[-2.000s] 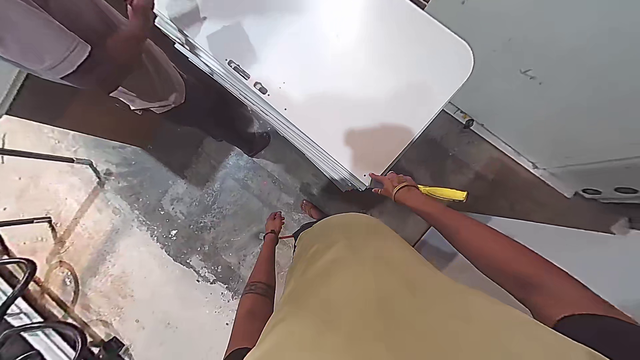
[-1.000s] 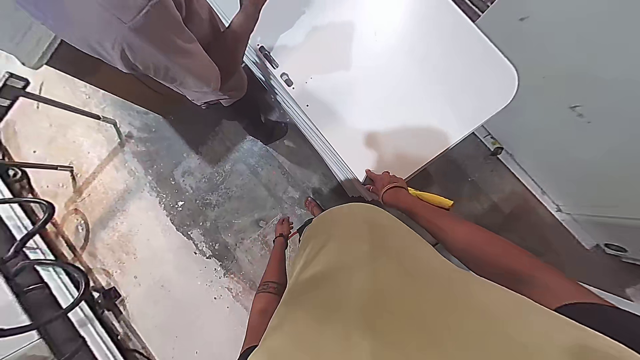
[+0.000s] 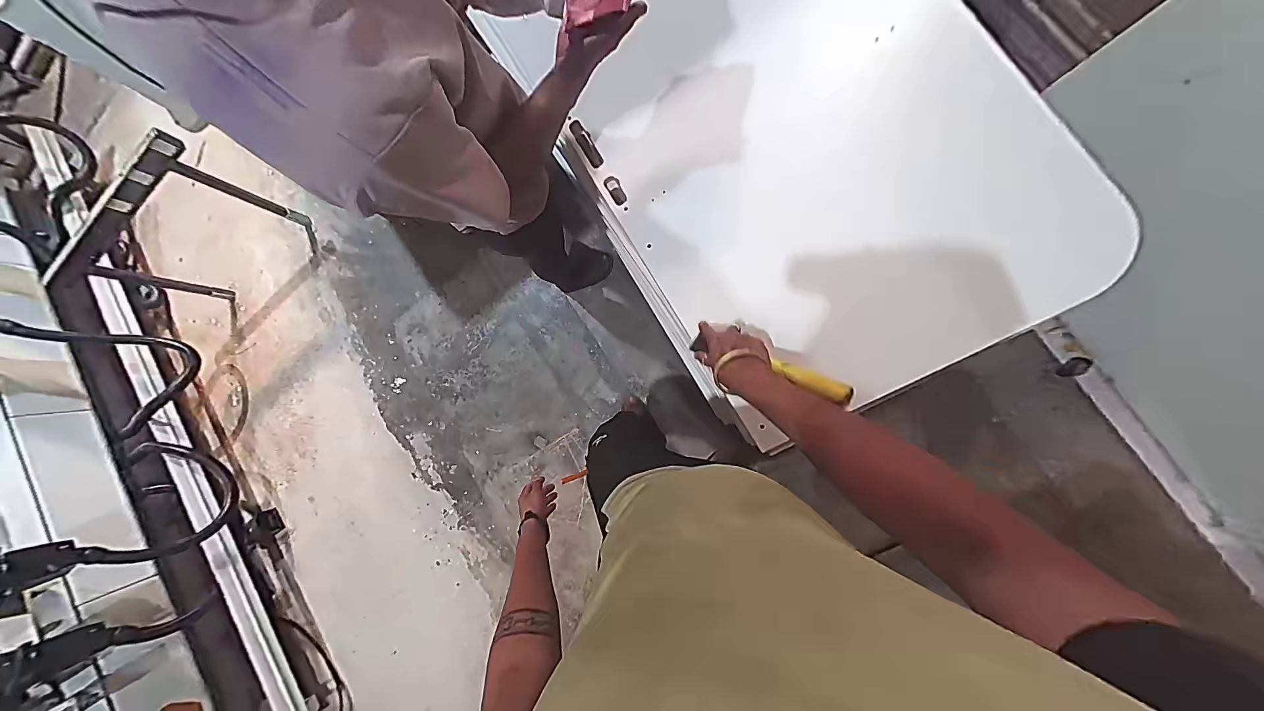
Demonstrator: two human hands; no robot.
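A large white panel (image 3: pixel 889 178) with rounded corners lies below me, its long left side showing several thin parallel edges. My right hand (image 3: pixel 729 348) is at this left side, near the panel's lower corner, closed around a yellow-handled tool (image 3: pixel 820 383); a small dark part shows by the fingertips and the rest is hidden. My left hand (image 3: pixel 536 497) hangs over the floor, holding nothing visible, fingers loosely apart, near a small orange item (image 3: pixel 574 477) at my clothing. Two small dark metal fittings (image 3: pixel 586 143) (image 3: pixel 614 191) sit on the panel near its left edge.
Another person (image 3: pixel 395 118) stands across at the upper left, a pink object (image 3: pixel 595 10) in hand over the panel. At the left is a dark metal frame (image 3: pixel 118 395) with black cables and projecting bars. A pale grey panel (image 3: pixel 1185 247) stands at the right.
The other person has come further over the panel's left edge, and a pink object now shows in their hand. My right hand stays near the panel's corner. The view has shifted.
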